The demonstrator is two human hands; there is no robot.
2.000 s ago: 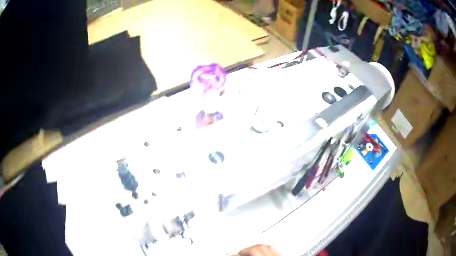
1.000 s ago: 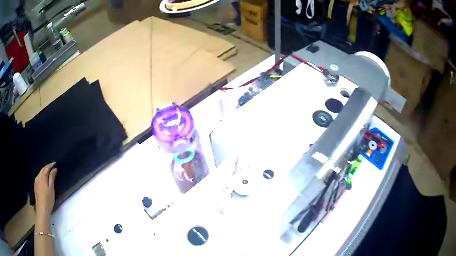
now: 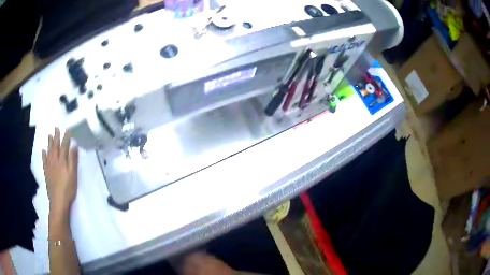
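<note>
The white sewing machine (image 3: 215, 51) stands across the table, with a lit display. Its needle area (image 3: 131, 139) is over the silvery machine bed (image 3: 199, 134), where no cloth shows. My left hand (image 3: 60, 166) lies flat on the white tabletop left of the needle area, fingers spread, holding nothing. My right hand (image 3: 201, 264) is blurred and cut off by the bottom edge, below the table's front edge, near black cloth (image 3: 250, 250); its fingers are unclear. A stack of black panels (image 3: 370, 209) lies right of the table by a red support (image 3: 324, 236).
Black pieces (image 3: 13, 177) lie at the far left, and more black cloth (image 3: 80, 24) lies behind the machine. Slim tools (image 3: 301, 86) hang on the machine body. A blue tray (image 3: 374, 94) sits at the table's right end. Cartons (image 3: 430, 80) stand at the right.
The view has tilted down to the machine bed and front edge. My left hand has moved from the black cloth behind the machine to the tabletop. My right hand now shows at the bottom.
</note>
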